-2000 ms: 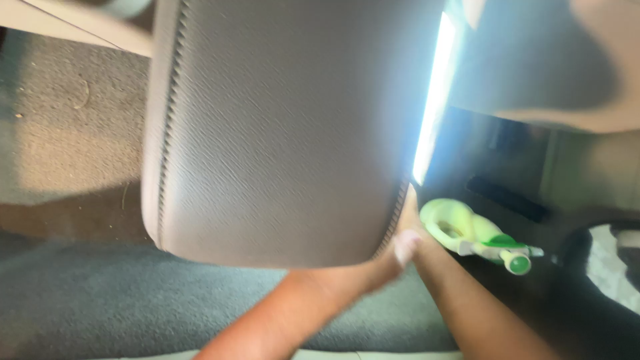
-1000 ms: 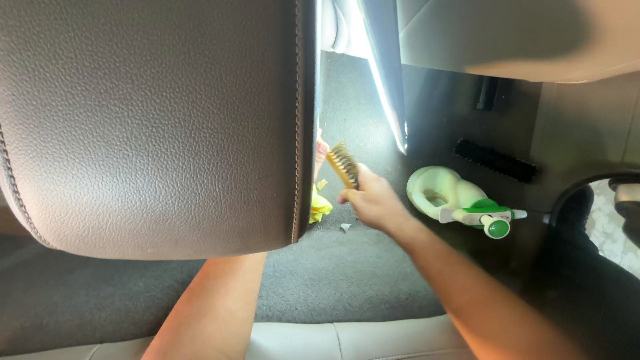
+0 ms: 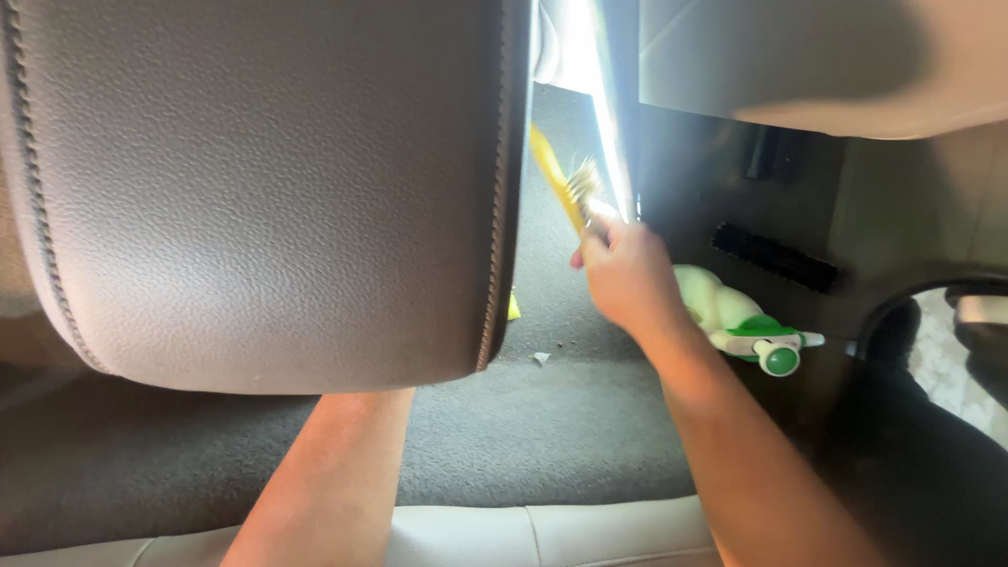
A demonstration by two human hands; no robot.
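Note:
My right hand [image 3: 622,268] is closed around a yellow-handled bristle brush [image 3: 563,185], held above the grey car carpet [image 3: 551,409], to the right of a stitched leather headrest or seat part [image 3: 268,197]. The brush's pale bristles point up and to the right. My left forearm reaches up from the bottom edge and passes under the leather part, which hides my left hand. A small piece of yellow material [image 3: 513,305] peeks out at the leather edge. Near it on the carpet lie a white scrap [image 3: 541,357] and small crumbs.
A pale spray bottle with a green and white trigger head [image 3: 756,335] lies right of my right forearm. Beyond it is a black brush-like strip [image 3: 776,257]. A light seat edge [image 3: 543,528] crosses the bottom, and a beige panel [image 3: 819,71] fills the upper right.
My right hand, behind or beside the leather part at first, came into view with the brush and has since moved up and right. The yellow material near my left hand is now mostly hidden.

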